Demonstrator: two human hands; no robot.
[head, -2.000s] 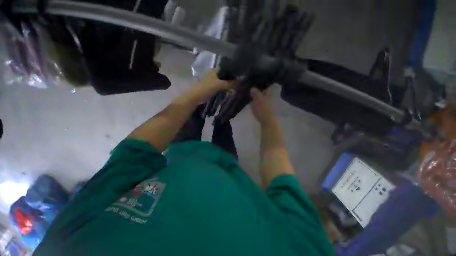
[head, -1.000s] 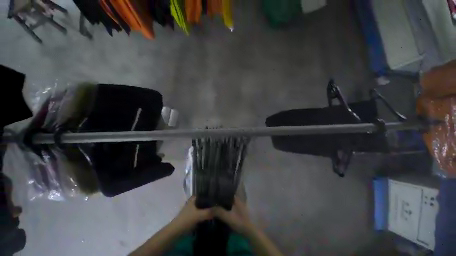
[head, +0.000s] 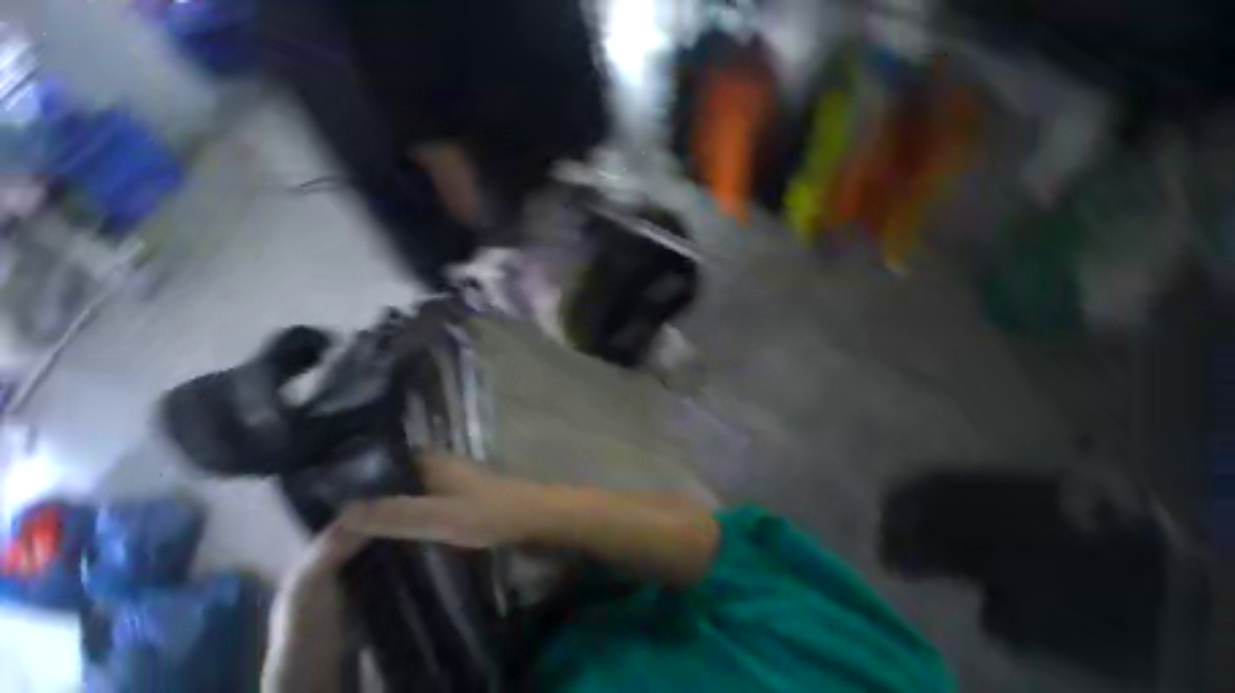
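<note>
The frame is blurred. A dark garment stack [head: 420, 609] with a pale grey-khaki side runs from the lower left centre up to a dark cluster at its upper end. My right hand [head: 440, 504] comes across from the green sleeve and is closed on the stack's near side. My left hand [head: 325, 555] is at the stack's left side, its forearm cut off by the bottom edge. The hands meet or overlap; single fingers are too blurred to tell.
A person in dark clothes [head: 474, 81] stands just ahead, near bagged garments [head: 630, 291]. Orange and yellow garments [head: 731, 136] hang at the top. Blue sacks [head: 149, 555] lie lower left. A dark object [head: 1070, 555] is at the right.
The view has swung left and blurred. The stack, hanging below the rail before, is now held across the lower left. The rail no longer shows clearly; a person has come into view.
</note>
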